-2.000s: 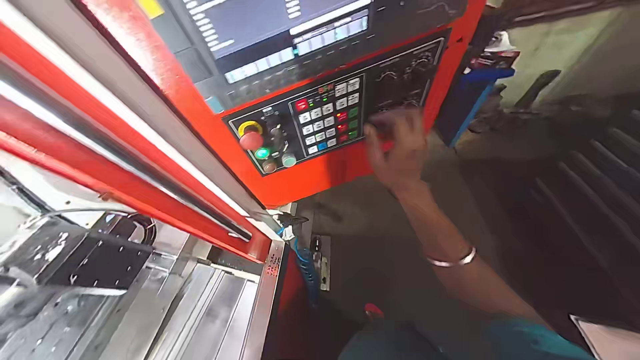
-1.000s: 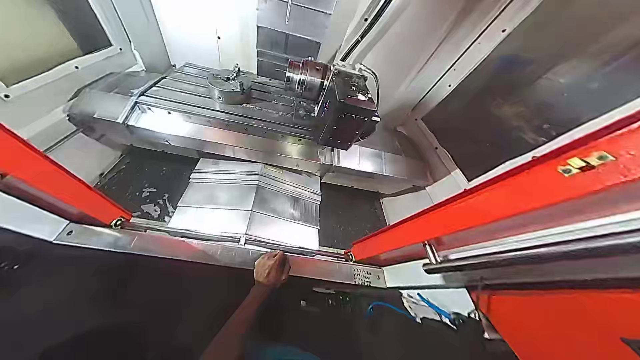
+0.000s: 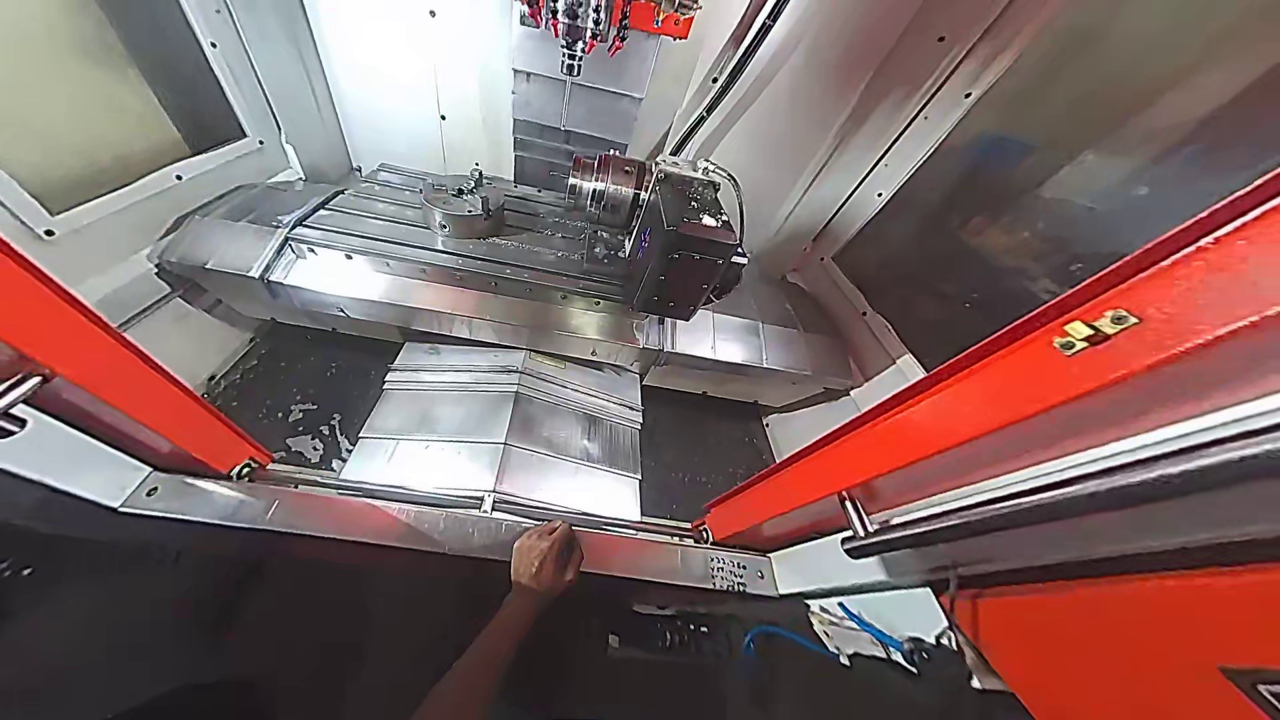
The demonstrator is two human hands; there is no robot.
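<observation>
My left hand (image 3: 547,558) rests with curled fingers on the metal front sill (image 3: 400,522) of a machining centre, its knuckles toward the enclosure. The fingertips are hidden. My right hand is out of view. Beyond the sill, a stepped metal way cover (image 3: 500,430) slopes up to the slotted machine table (image 3: 380,225). A round jaw chuck (image 3: 463,208) sits on the table, left of a rotary unit (image 3: 685,235) with its own horizontal chuck (image 3: 607,185). Above and behind the table hangs the spindle (image 3: 571,45) with a slender tool or probe (image 3: 567,100) pointing down.
Red door edges flank the opening on the left (image 3: 110,350) and right (image 3: 950,380). A long metal door handle (image 3: 1060,490) runs along the right door. Blue tubing (image 3: 790,632) lies below the sill at right. Handwritten marks are on the sill's right end.
The view has swung from the control panel, where a hand with a bangle was by the keys, to the enclosure. Since one second ago my left hand has stayed on the sill.
</observation>
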